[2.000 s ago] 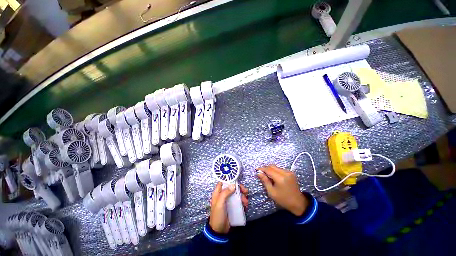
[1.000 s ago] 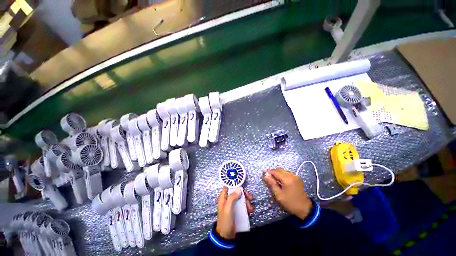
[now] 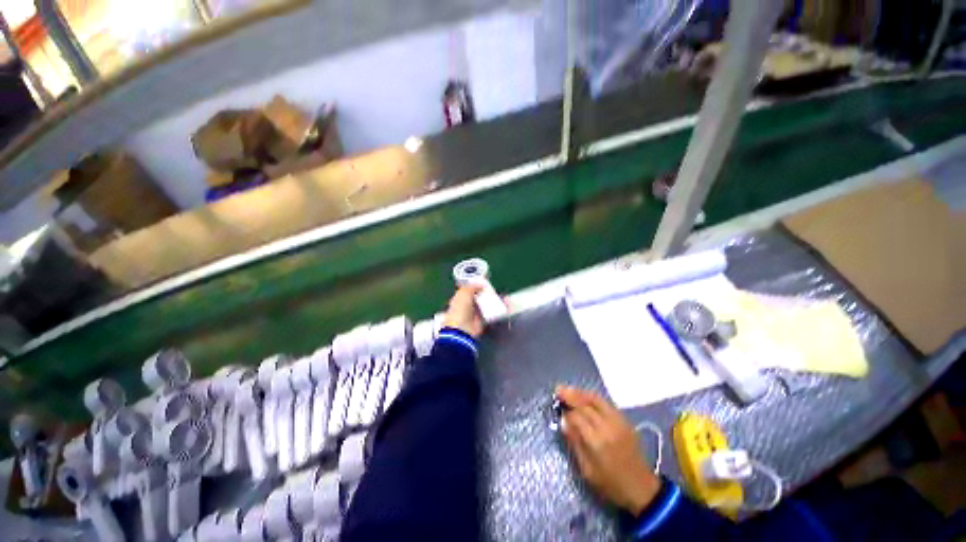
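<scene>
My left hand (image 3: 464, 311) is stretched forward and holds a white handheld fan (image 3: 486, 299) by its handle, at the bench's far edge beside the green conveyor belt. The fan's round head faces up. My right hand (image 3: 604, 445) is low over the bench with its thumb and finger together; a small dark thing shows at its fingertips, but whether it is pinched or lies behind them is unclear. A white charging cable (image 3: 659, 448) runs between my right hand and the yellow socket block (image 3: 703, 457).
Rows of white fans (image 3: 304, 392) stand at left, partly behind my left arm. White paper (image 3: 632, 365) with a rolled edge, a blue pen (image 3: 673, 338), a single fan (image 3: 720, 360) and a yellow sheet (image 3: 805, 330) lie at right. A pole (image 3: 708, 138) rises behind. Brown cardboard (image 3: 884, 259) lies far right.
My left hand has moved forward and away with the fan, to the conveyor side. My right hand stays low over the bench. The view has tilted up, showing more beyond the belt.
</scene>
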